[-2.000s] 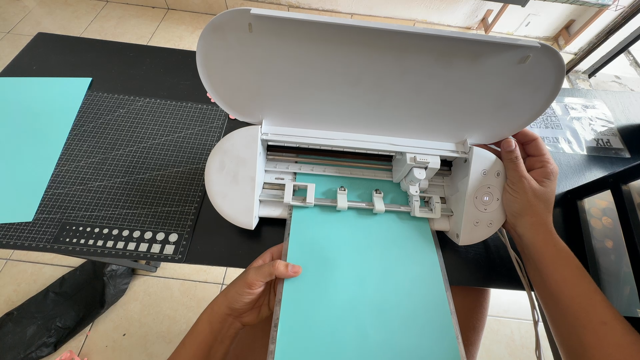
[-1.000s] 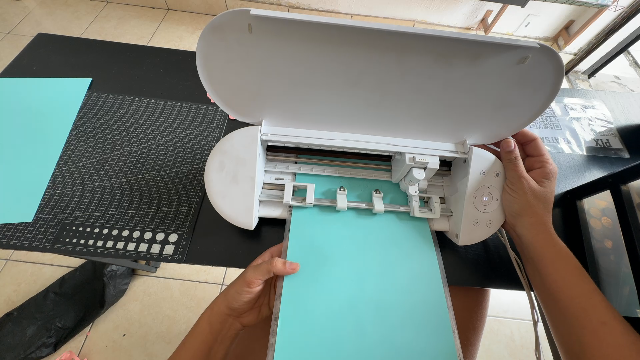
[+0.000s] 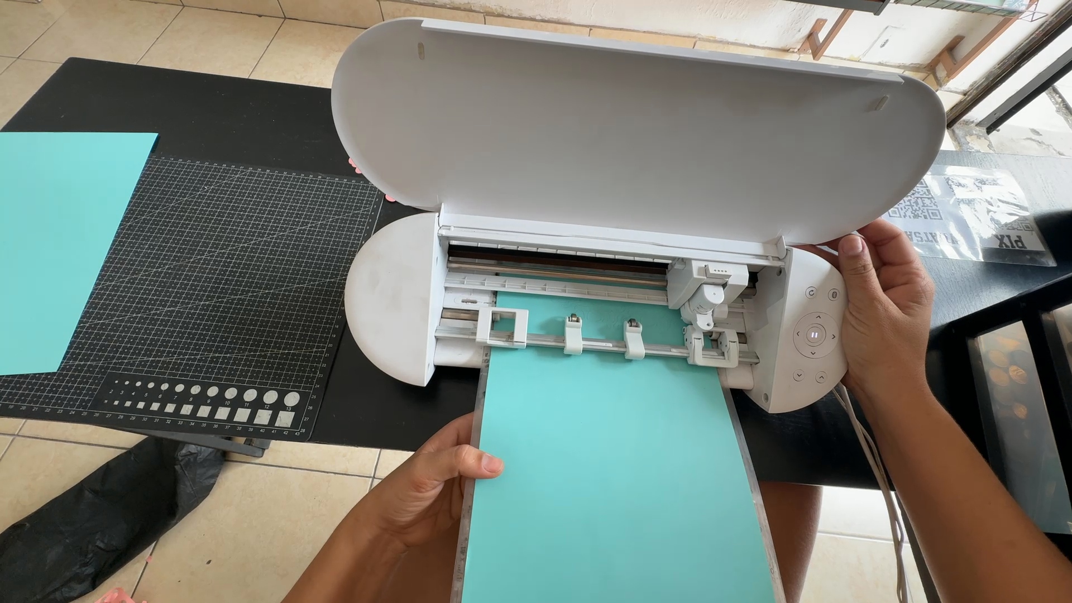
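Note:
A white electronic cutting machine (image 3: 394,301) stands on the black table with its lid (image 3: 636,126) raised. Its tool carriage (image 3: 708,293) sits toward the right end of the rail. A turquoise sheet on a cutting mat (image 3: 603,486) runs under the roller bar and out of the front toward me. My left hand (image 3: 444,477) grips the mat's left edge, thumb on top, fingers hidden beneath. Against the machine's right end, beside the button panel (image 3: 814,335), rests my right hand (image 3: 888,301), with its thumb on the casing and some fingers hidden behind.
At left, another turquoise sheet (image 3: 67,251) lies over a black gridded cutting mat (image 3: 226,276). Printed pieces in clear plastic (image 3: 971,213) lie behind my right hand. Cables (image 3: 875,469) hang below the machine's right end, near a black-framed object (image 3: 1017,419). Black plastic (image 3: 109,502) is at lower left.

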